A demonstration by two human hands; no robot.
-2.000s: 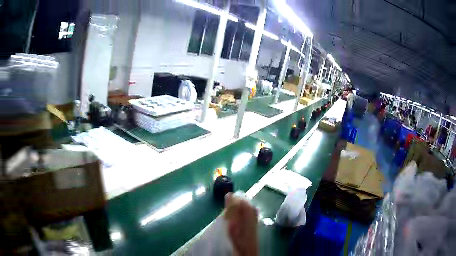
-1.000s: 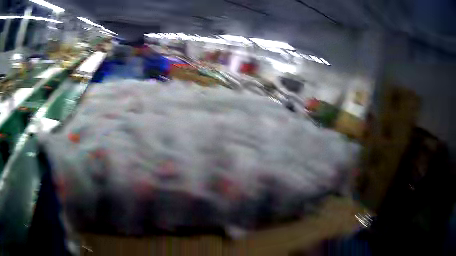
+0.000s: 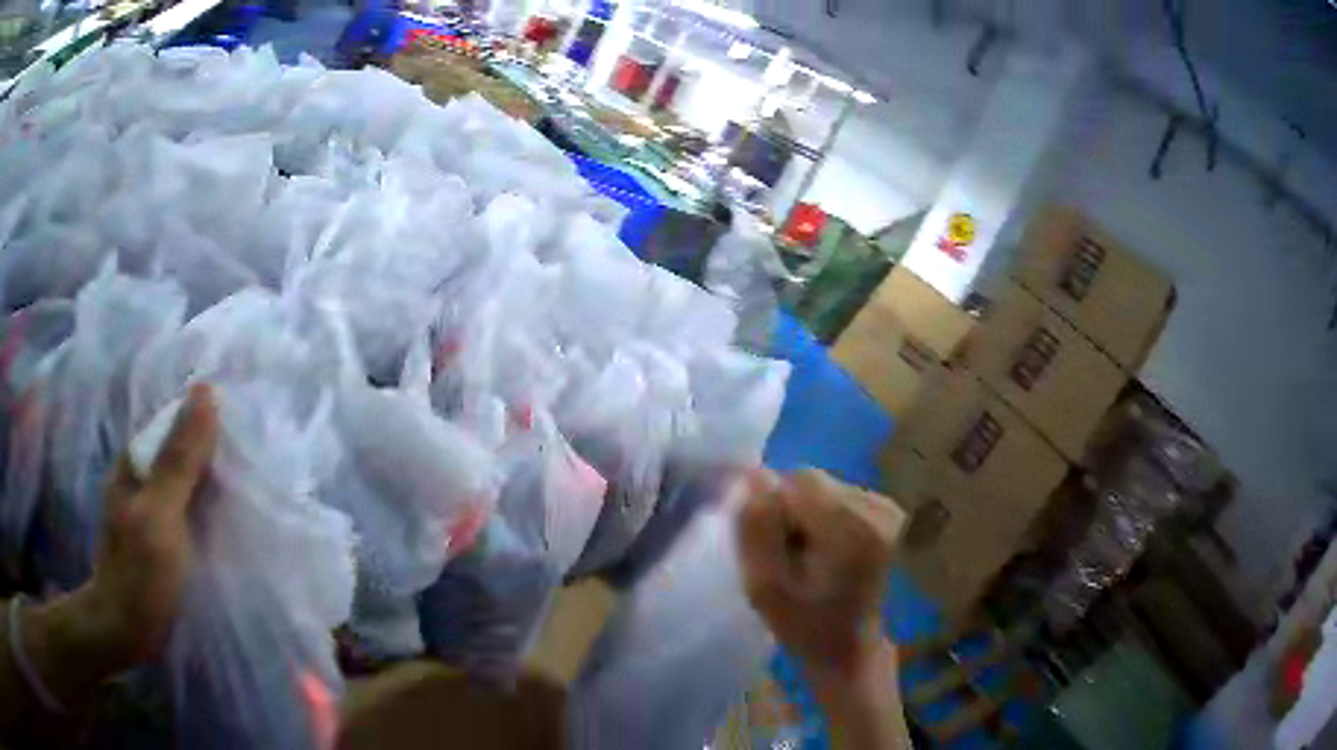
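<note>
My left hand [image 3: 147, 542] is at the lower left, its fingers against a frosted bagged speaker [image 3: 257, 586] with an orange patch near its bottom. My right hand [image 3: 814, 564] is closed on the top of another frosted poly bag [image 3: 675, 630], which hangs at the lower middle, beside the near edge of the massed bags. The contents of that bag cannot be made out. The massed bagged speakers [image 3: 367, 249] stand upright and crowded, with orange spots and dark shapes showing through.
The brown cardboard sheet [image 3: 569, 633] shows under the near bags. Stacked brown cartons [image 3: 997, 425] stand at the right, with plastic-wrapped goods [image 3: 1122, 513] beside them. A pillar [image 3: 982, 191] with a yellow sign is behind. A person in pale clothing [image 3: 745, 271] is beyond the bags.
The view has swung right from the conveyor to the massed bags and cartons. Both hands are now in view, the left at a bag and the right holding a bag's top.
</note>
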